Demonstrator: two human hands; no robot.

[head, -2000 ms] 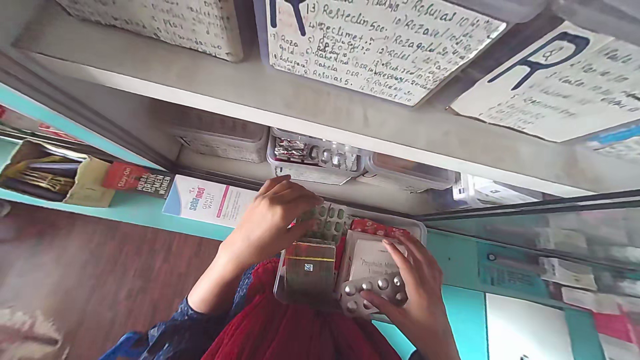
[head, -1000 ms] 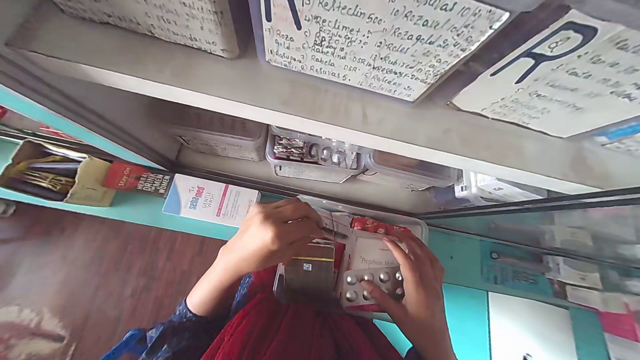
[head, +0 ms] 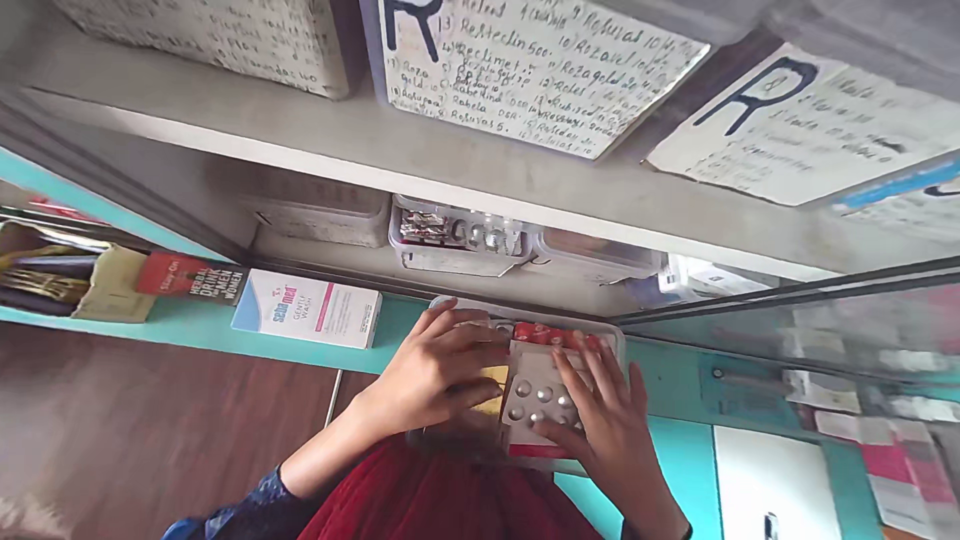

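Note:
A clear plastic box (head: 616, 337) of medicine packs stands at the turquoise ledge, against my red garment. My left hand (head: 442, 367) reaches over its left half, fingers curled above a yellow item (head: 493, 390); whether it grips anything is hidden. My right hand (head: 604, 405) lies spread on the right half, its fingers touching a silver blister pack of round tablets (head: 541, 397). A red blister strip (head: 538, 333) lies at the back of the box. Pale packaging shows around the tablet pack.
A Sebamed carton (head: 311, 309), a red and black carton (head: 191, 277) and an open cardboard box (head: 112, 289) stand along the ledge at left. Lidded tubs and an open tub of blister packs (head: 461, 236) sit beneath the grey shelf (head: 450, 176). Sliding glass is at right.
The silver blister pack, earlier held at its edge by my right hand, now lies flatter under spread fingers. The green blister pack seen near my left hand two seconds ago no longer shows.

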